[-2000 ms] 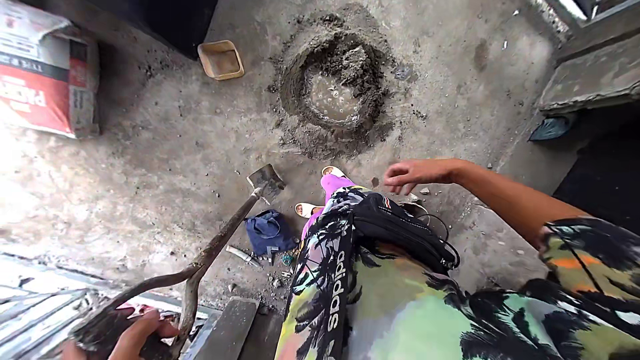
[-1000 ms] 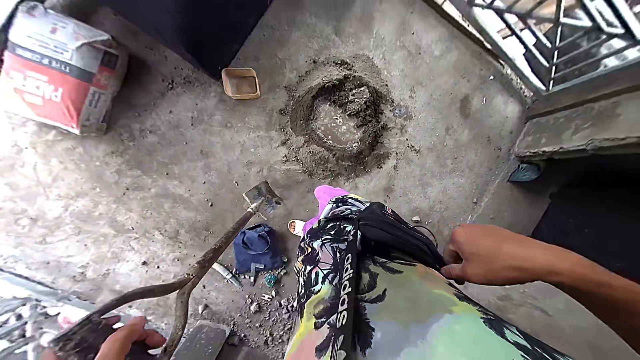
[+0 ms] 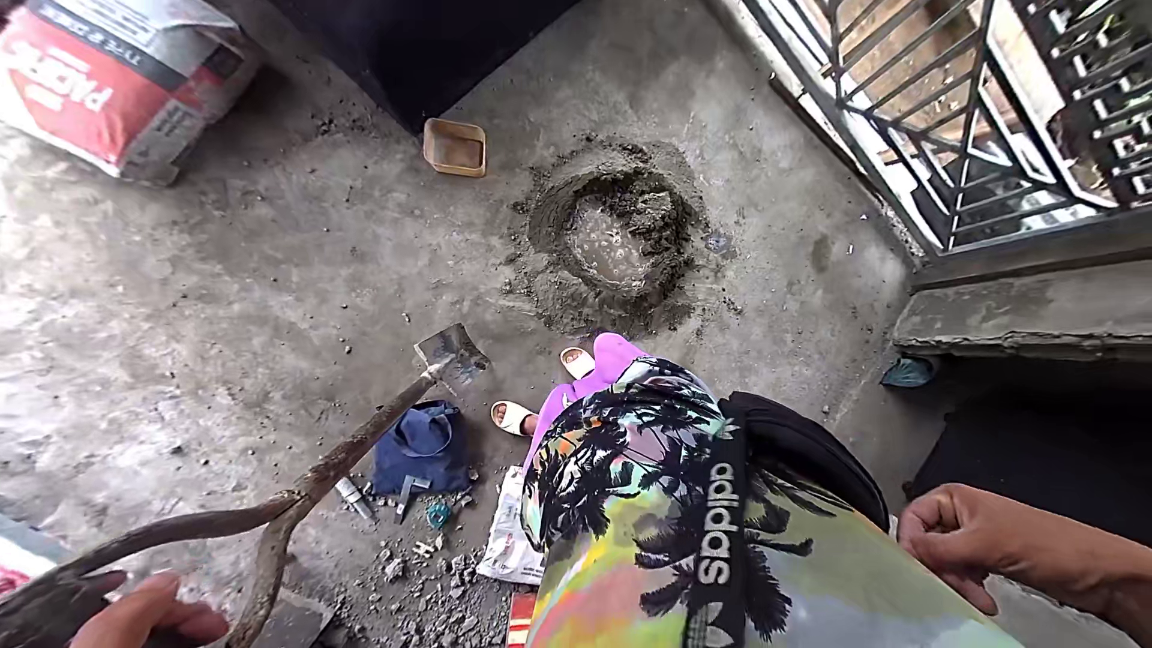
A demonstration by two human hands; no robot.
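Note:
At the lower left, my left hand (image 3: 148, 616) is curled at the top end of a forked wooden shovel handle; whether its fingers close around the wood is partly cut off by the frame edge. The shovel (image 3: 342, 463) slants up and right, its square metal blade (image 3: 453, 356) low over or on the concrete floor. My right hand (image 3: 945, 544) hangs at the right beside my body with its fingers curled and nothing visible in it. Beyond my sandalled feet lies a ring of wet grey mortar mix (image 3: 549, 216) with water (image 3: 607, 247) pooled in the middle.
A cement bag (image 3: 108, 90) stands at the upper left, and a small plastic tub (image 3: 454, 147) sits by a dark cover (image 3: 423, 45). Near the blade lie a blue cloth bag (image 3: 421, 450) and rubble (image 3: 423, 585). A metal gate (image 3: 954, 117) and a concrete ledge (image 3: 1017, 315) border the right.
My right hand has moved from in front of my waist to beside my body. My left hand stays at the shovel's top end. The view has shifted, showing more of the gate.

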